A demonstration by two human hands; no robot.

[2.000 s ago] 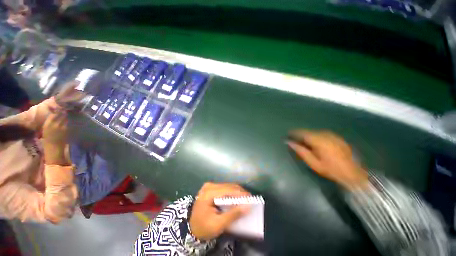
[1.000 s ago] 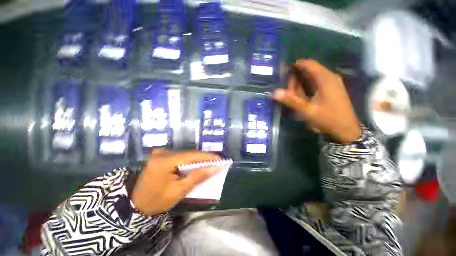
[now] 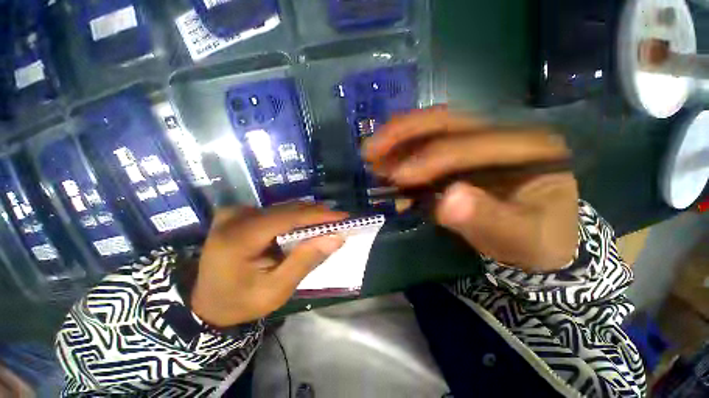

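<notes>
My left hand [image 3: 260, 260] pinches a small white paper pad [image 3: 338, 260] with a toothed top edge and a dark red band below, just in front of the tray. My right hand [image 3: 482, 183] is blurred over the front right pocket. A thin dark strip, seemingly tweezers [image 3: 536, 165], runs along its fingers; its tip cannot be made out. Under the fingers lies a blue phone [image 3: 392, 89] with its open back up, its lower part hidden. A second blue phone [image 3: 272, 136] with white labels lies in the pocket to its left. The clear tray [image 3: 311, 54] holds both.
More blue phones [image 3: 136, 167] lie in pockets to the left and behind. White printed papers [image 3: 225, 35] lie among them. A black flat object [image 3: 575, 50] is at the back right, beside round white fan bases [image 3: 657, 54]. The bench's front edge runs close to my body.
The view has moved closer to the tray's front right. My right hand has gone from beside the tray to over the front right phone. My left hand still holds the pad.
</notes>
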